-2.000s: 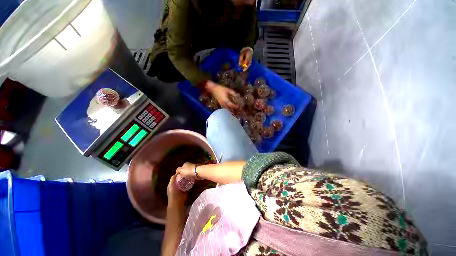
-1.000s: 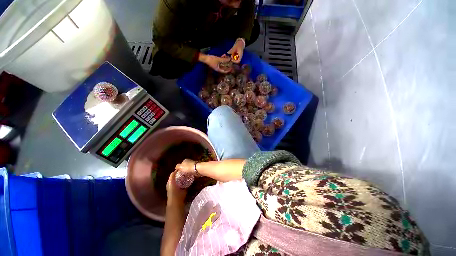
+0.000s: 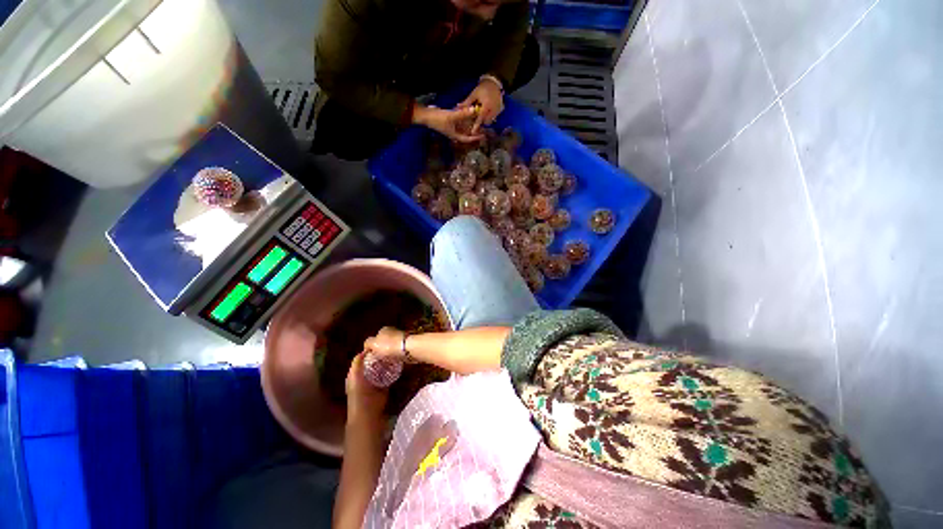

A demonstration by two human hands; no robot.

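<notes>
A clear, pinkish ball shell (image 3: 383, 370) is held over the pink basin (image 3: 291, 362). My left hand (image 3: 362, 384) is around its left side, the forearm coming up from the bottom edge. My right hand (image 3: 387, 344) is at its upper side, with the fingers on the ball. Both hands partly hide the ball. Dark multicoloured beads (image 3: 346, 320) lie in the basin below. A filled ball (image 3: 217, 187) sits on the blue-topped digital scale (image 3: 155, 243), whose green displays are lit.
Another person's hands (image 3: 465, 116) hold a small yellowish thing over a blue tray (image 3: 610, 207) of filled balls (image 3: 496, 201). A white tub (image 3: 155, 93) stands at upper left, stacked blue crates (image 3: 114, 434) at lower left. My knee (image 3: 476, 271) is between basin and tray.
The other person's hands, apart over the tray at first, have come together at its upper edge. My hands and the held ball have barely moved. The view has shifted slightly.
</notes>
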